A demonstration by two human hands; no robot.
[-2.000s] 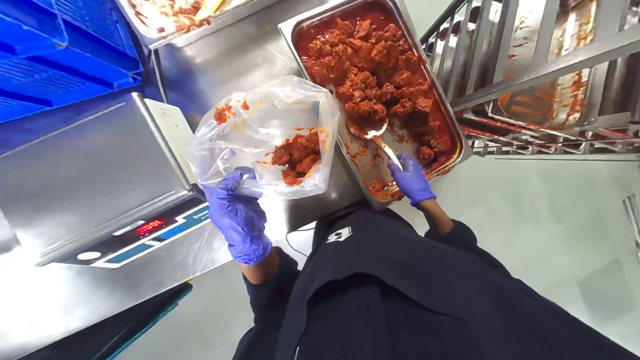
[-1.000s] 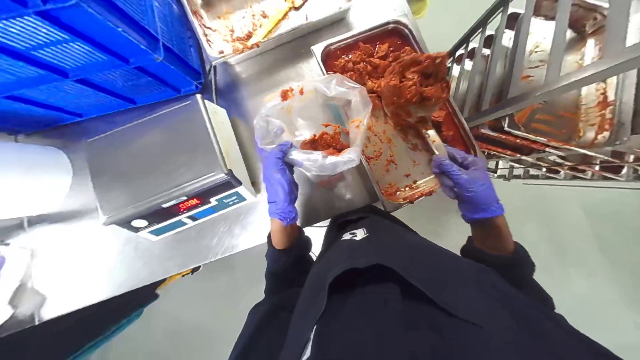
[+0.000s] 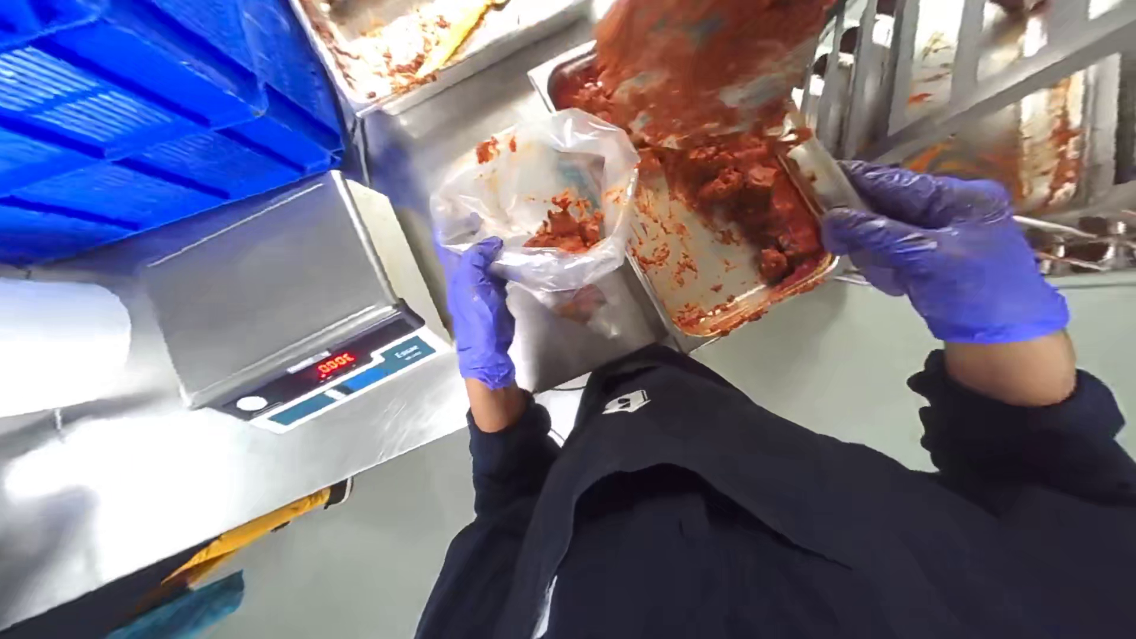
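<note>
My left hand [image 3: 484,311], in a purple glove, grips the near rim of a clear plastic bag [image 3: 532,186], whose mouth is open. Red sauced food [image 3: 568,226] lies inside it. My right hand [image 3: 945,248], gloved alike, holds the pale handle of a utensil [image 3: 821,173]. Its head is raised over the tray and heaped or coated with red food [image 3: 710,62]; the exact shape is blurred. Below it, a steel tray [image 3: 692,306] holds more chunky red food, with a smeared, thinly covered part at the left. The bag is just left of this tray.
A digital bench scale [image 3: 266,293] with a lit red display stands on the steel table [image 3: 390,426] at left. Blue plastic crates [image 3: 160,115] are behind it. Another food-smeared tray [image 3: 444,67] sits at the top. A metal rack [image 3: 967,115] with soiled trays stands at right. A white roll [image 3: 58,346] is at far left.
My right hand has lifted the utensil up from the tray, where it was dipped in the food two seconds ago. My left hand has kept hold of the bag.
</note>
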